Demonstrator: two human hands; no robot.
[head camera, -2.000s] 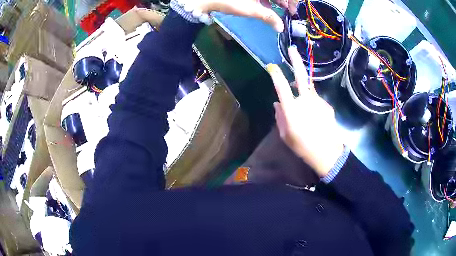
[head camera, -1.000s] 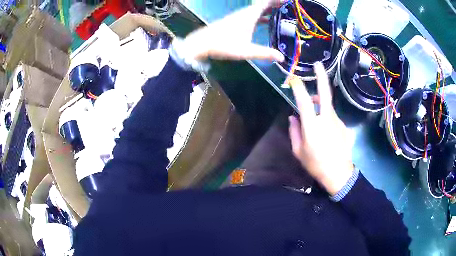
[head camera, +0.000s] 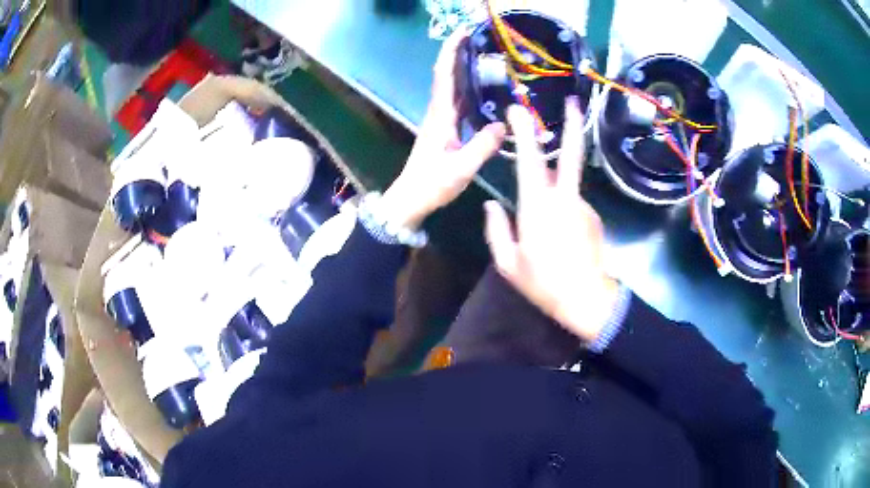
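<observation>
A camera housing stands at the left end of the row, its round black inside facing up with orange, yellow and red wires across it. My left hand holds it from the left, the thumb at its near rim and the fingers behind its side. My right hand reaches over the near rim with its fingers apart. Its fingertips are over the black inside, close to a wire end. I see nothing held in it, but the fingertips are blurred.
More wired housings run to the right along the green bench. A brown carton of white and black cameras stands at left, with further cartons beyond. A red object is behind it. Clear plastic lies at the top.
My left hand has come down and around the left side of the end housing. My right hand's fingers have moved from below the rim to over the inside. The view has shifted.
</observation>
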